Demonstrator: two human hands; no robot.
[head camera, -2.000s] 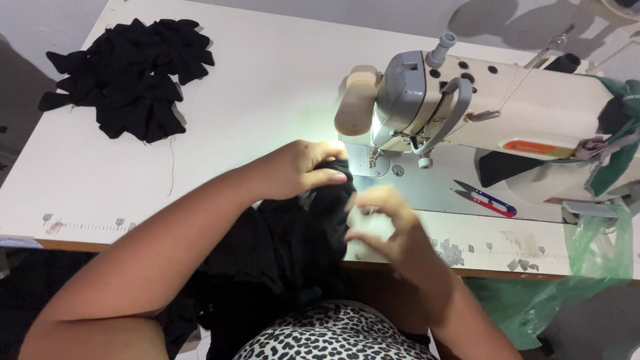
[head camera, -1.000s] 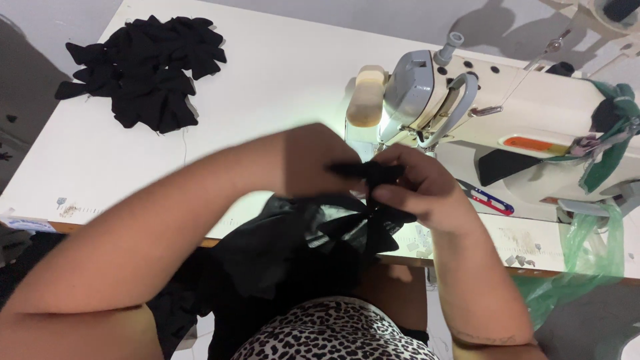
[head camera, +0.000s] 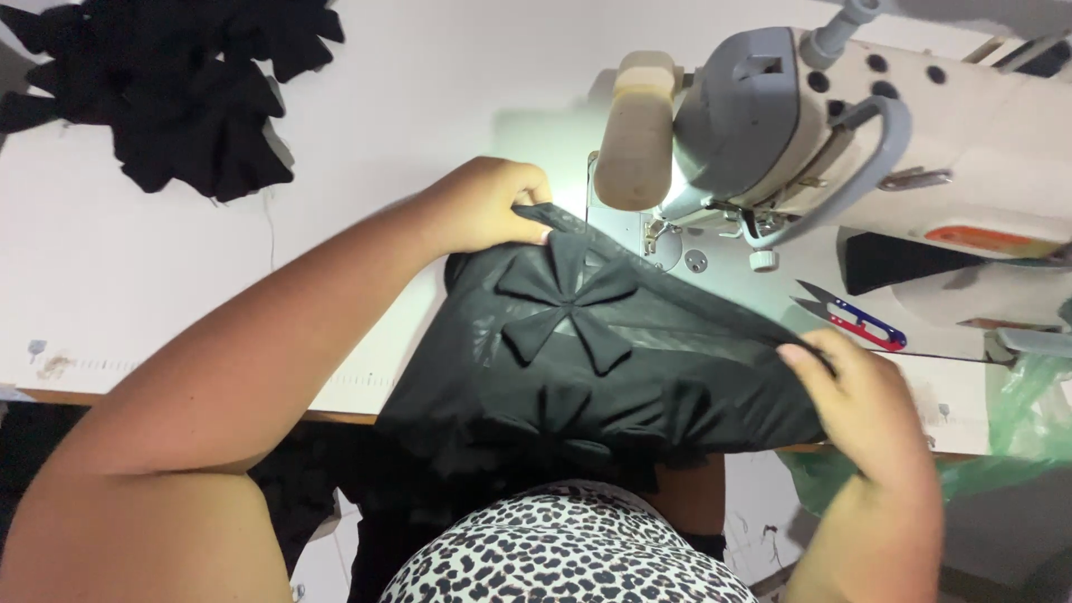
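Sheer black fabric (head camera: 670, 335) is stretched between my hands over the table's front edge, with part of it hanging below. My left hand (head camera: 498, 205) pinches its upper left corner, and my right hand (head camera: 850, 377) grips the edge at the right. A black fabric bow (head camera: 568, 303) with several pointed petals lies on the sheer cloth, and more bows show lower down, partly in shadow. Just behind the cloth are the presser foot (head camera: 657, 234) and the head of a sewing machine (head camera: 737, 126). What joins the bows to the cloth cannot be seen.
A pile of black fabric bows (head camera: 193, 100) lies at the table's back left. Red and blue thread snips (head camera: 854, 316) rest by the machine bed, right of the needle area. A green plastic bag (head camera: 1034, 410) hangs at the right edge. The table's front edge (head camera: 335, 416) runs under my left forearm.
My hands, close together one second ago, have moved apart, and the black fabric is now spread between them with its bows in view. The view has moved closer to the table.
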